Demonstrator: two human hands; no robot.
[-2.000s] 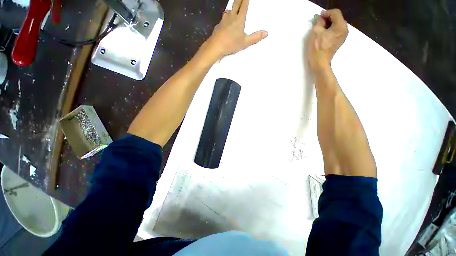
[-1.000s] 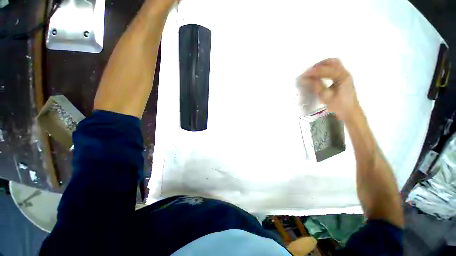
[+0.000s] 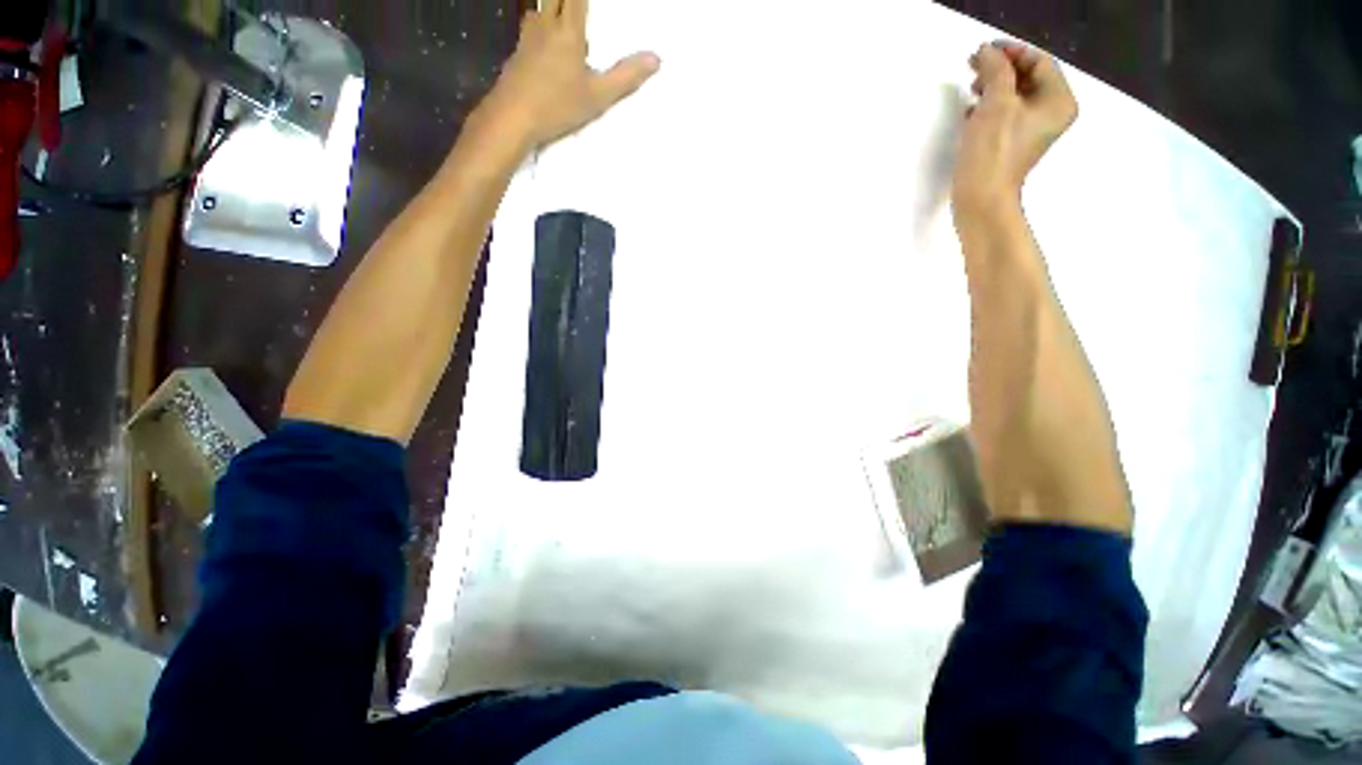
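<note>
A large white stack of sheets [image 3: 747,299] covers most of the dark table. My left hand [image 3: 560,82] lies on the stack's left edge near the top of the picture, thumb spread; its fingertips are cut off by the frame. My right hand [image 3: 1019,112] is over the stack's upper right part, fingertips pinched together; whether a pin is between them is too small to tell. A plain black block [image 3: 568,347] lies on the stack at the left. An open pin box [image 3: 938,505] stands on the stack, partly hidden by my right forearm.
A second pin box [image 3: 194,434] stands on the table at left, by a wooden strip [image 3: 147,329]. Behind are a silver plate [image 3: 277,194] with a post and a red-handled tool [image 3: 12,142]. A handled weight [image 3: 1277,307] lies at the stack's right edge. A bucket [image 3: 75,688] is lower left.
Since one second ago, my right hand has moved from beside the pin box up and away across the stack. My left hand shows more fully. The whole view has shifted.
</note>
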